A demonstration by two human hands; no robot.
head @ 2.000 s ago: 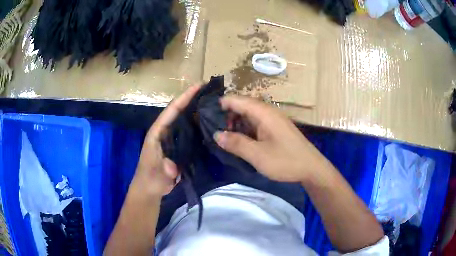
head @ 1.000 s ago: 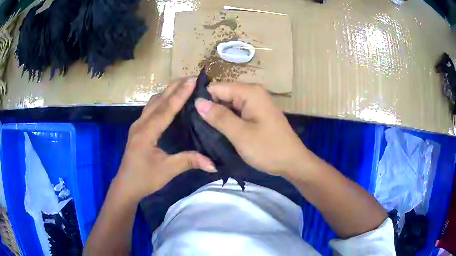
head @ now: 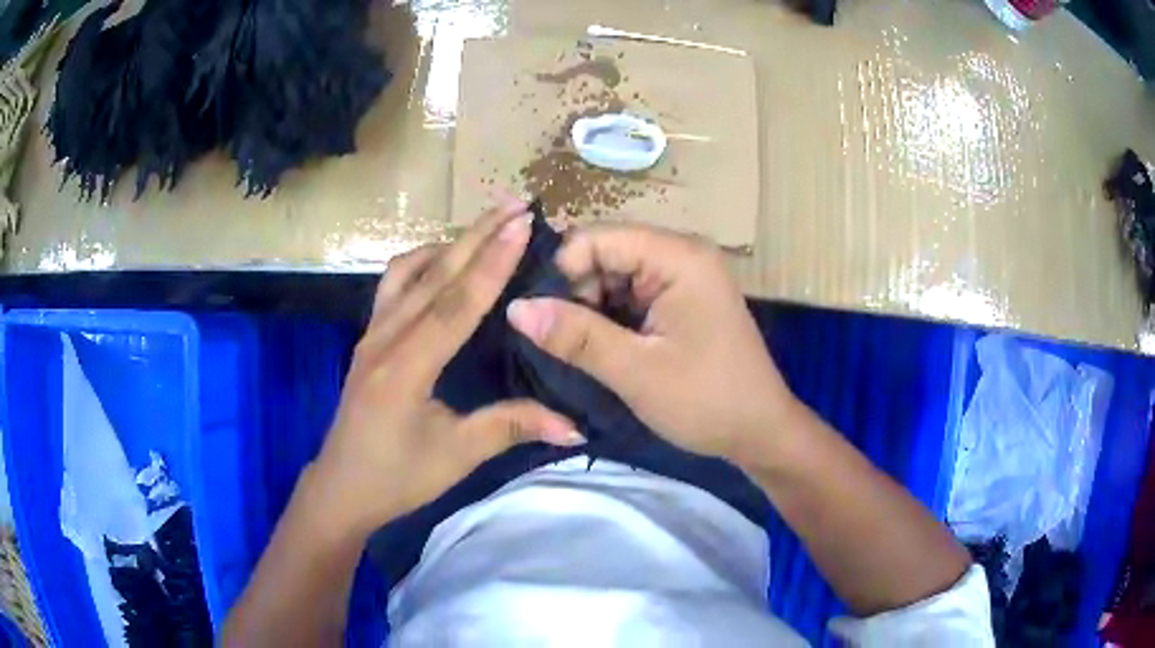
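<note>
A black cloth piece (head: 547, 370) with a pointed top is held between my two hands above my lap, at the table's front edge. My left hand (head: 437, 361) lies along its left side, thumb low and fingertips near the point. My right hand (head: 671, 336) pinches its right side with thumb and bent fingers. The hands hide much of the cloth. A white oval dish (head: 618, 142) with a thin stick in it rests on a stained cardboard pad (head: 716, 190). Another swab (head: 665, 39) lies above the dish.
Black ragged pieces (head: 222, 95) lie in a large pile at the left of the table. A dark clump (head: 1131, 209) lies at the right edge. Blue crates stand below the table, left (head: 228, 430) and right (head: 937, 380), with white plastic and black pieces inside.
The hands have changed their hold on the cloth; its dangling strips from two seconds ago no longer show. The view has shifted, so the pile and jar sit differently in the picture.
</note>
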